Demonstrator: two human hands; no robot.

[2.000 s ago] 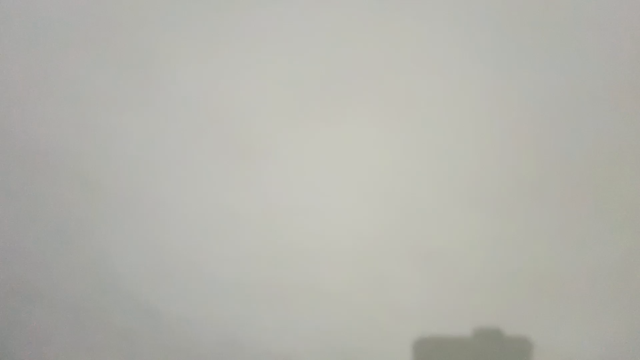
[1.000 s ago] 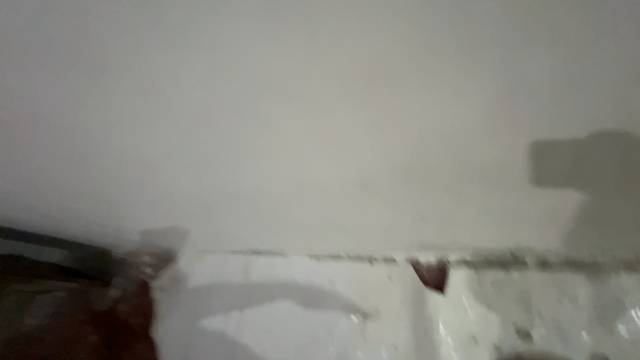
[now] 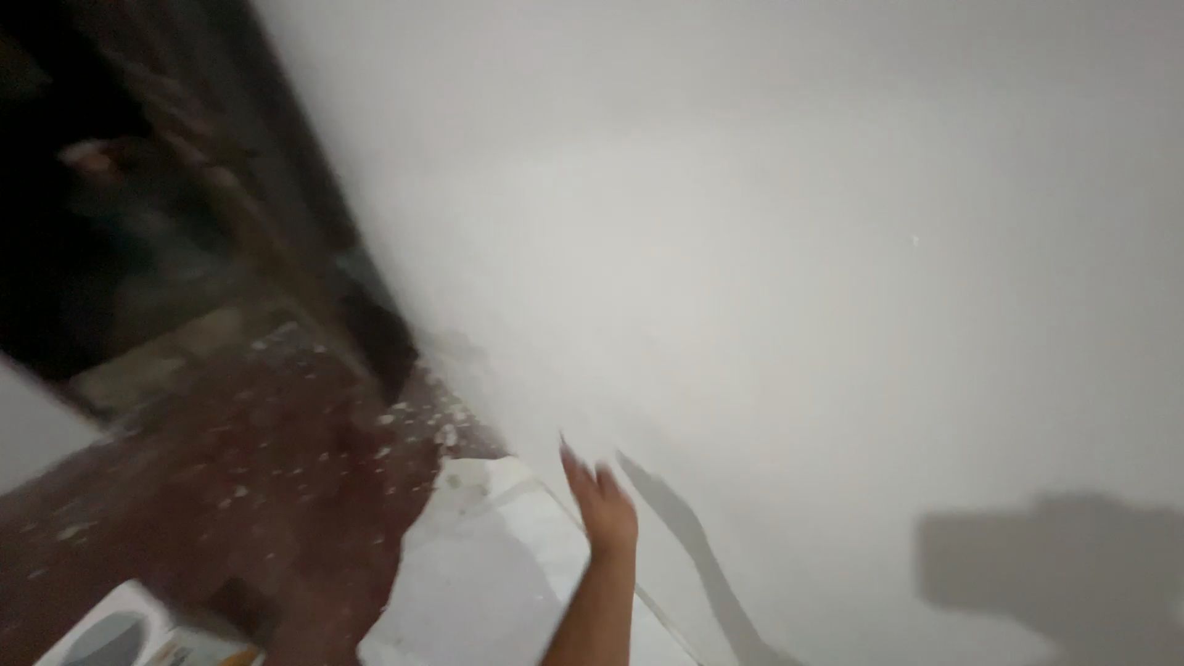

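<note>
What appears to be my left hand (image 3: 601, 507) reaches up from the bottom middle, its fingers pointing at the white wall (image 3: 758, 277). A thin dark point shows at its fingertips; whether this is a held thing or a shadow is unclear. Blur also hides whether the hand touches the wall. Below and beside the forearm, a white sheet (image 3: 462, 573) lies on the floor along the wall's foot. A slim shadow of an arm falls on the wall to the right of the hand. My right hand is out of view.
The reddish-brown floor (image 3: 296, 481) is strewn with pale flecks and crumbs. A dark doorway with its frame (image 3: 314, 185) borders the wall at the upper left. A white object with a grey oval (image 3: 116, 638) stands at the lower left. A blocky shadow lies on the wall at right.
The view has swung widely, from bare wall to the wall's foot and then the doorway and floor. A hand and forearm now show at the bottom middle.
</note>
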